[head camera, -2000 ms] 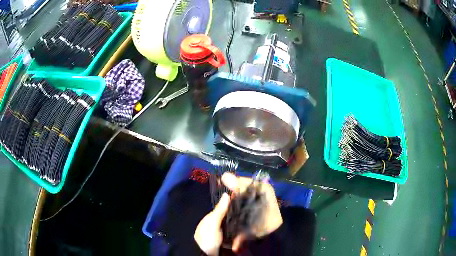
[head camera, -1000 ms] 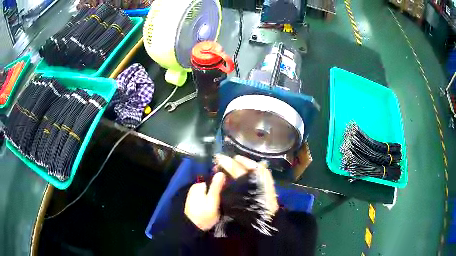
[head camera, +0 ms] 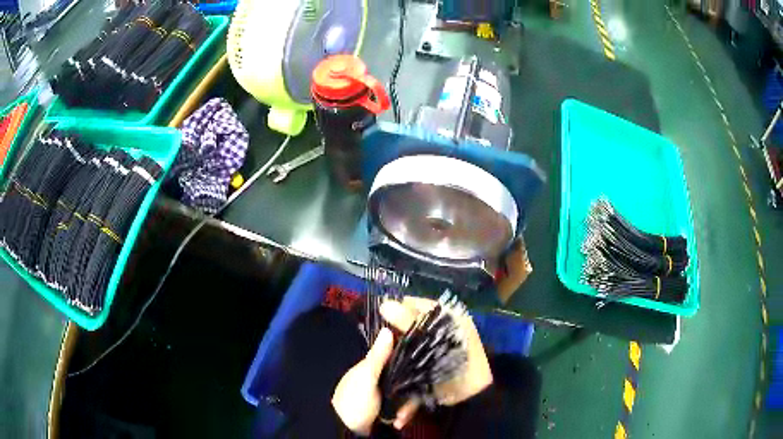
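Observation:
A bundle of cut black wires (head camera: 422,358) with pale, silvery tips is held in front of me, below the disc machine (head camera: 438,225). My left hand (head camera: 361,390) grips it from the left, with the thumb pointing up. My right hand (head camera: 472,364) is behind and around its right side. A few wires with pale tips (head camera: 374,296) stick up at the left of the bundle, near the dish rim. The lower ends of the bundle are hidden by the hands. Both hands are over the blue bin (head camera: 283,343).
Left teal trays (head camera: 163,159) hold rows of banded black bundles. The right teal tray (head camera: 620,159) has several bundles at its lower end. A red-lidded bottle (head camera: 341,129), green fan (head camera: 257,51), wrench (head camera: 296,164), checked cloth (head camera: 215,146) and pale cord (head camera: 176,257) lie left of the machine.
One second ago the bundle's pale tips pointed down; now they point up and right. The hands have moved slightly lower and the view has shifted. Two seconds ago the hands were in nearly this same pose.

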